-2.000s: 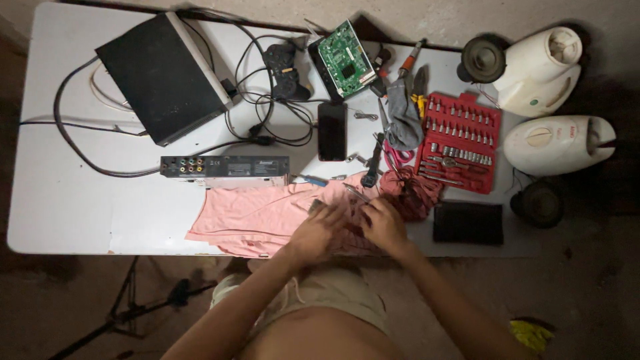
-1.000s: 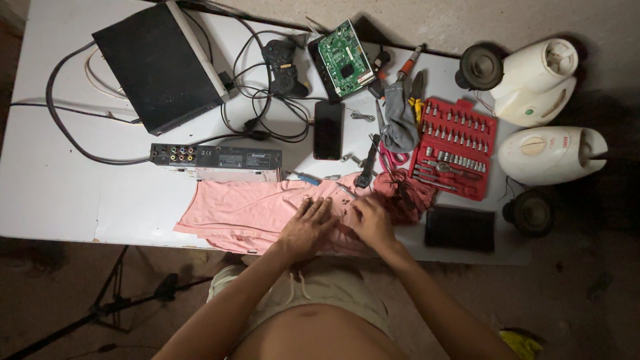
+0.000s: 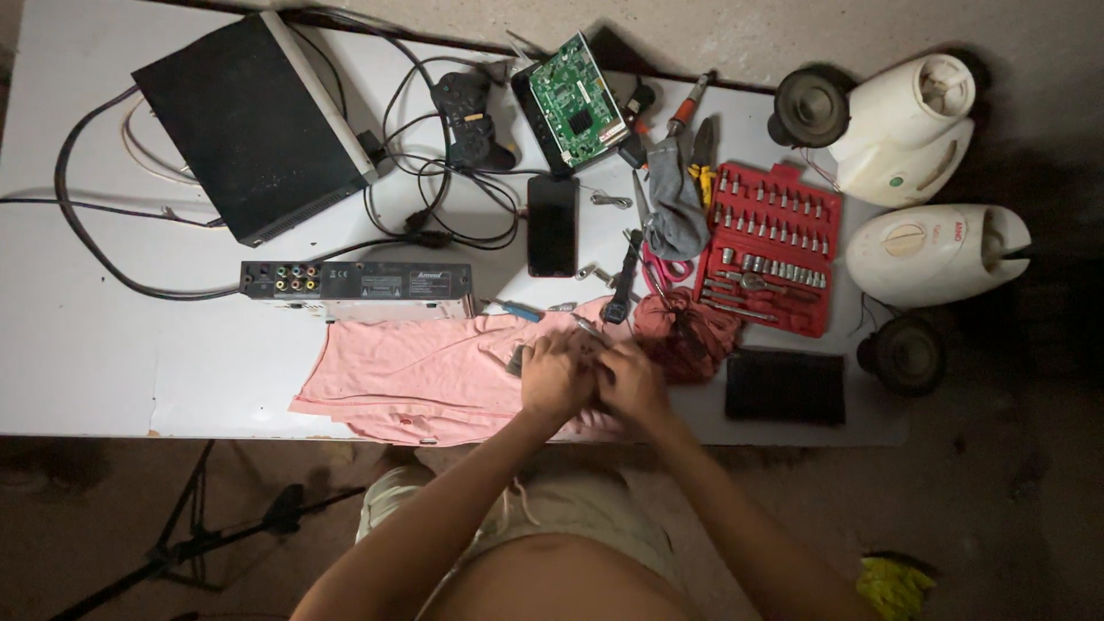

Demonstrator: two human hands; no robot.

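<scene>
A pink cloth (image 3: 405, 362) lies flat along the front edge of the white table. On its right part rests my left hand (image 3: 555, 375), beside a small dark object (image 3: 516, 360) whose kind I cannot tell. Close by on the right is my right hand (image 3: 632, 379), its fingers bent near several tiny dark pieces (image 3: 588, 350) on the cloth. Whether either hand grips something is hidden by the fingers. Just beyond them lie a slim metal tool (image 3: 586, 324), a blue-handled tool (image 3: 517, 310) and a black wristwatch (image 3: 617, 309).
A red socket-and-bit set (image 3: 832, 259), a dark red cloth (image 3: 699, 345) and a black pouch (image 3: 785, 385) lie to the right. Beyond are a smartphone (image 3: 552, 226), green circuit board (image 3: 576, 103), game controller (image 3: 468, 121) and cables. A black electronics case (image 3: 250, 129) stands back left.
My left hand, earlier laid flatter on the cloth, has its fingers more bent and sits closer to my right hand. The small dark object beside it shows again.
</scene>
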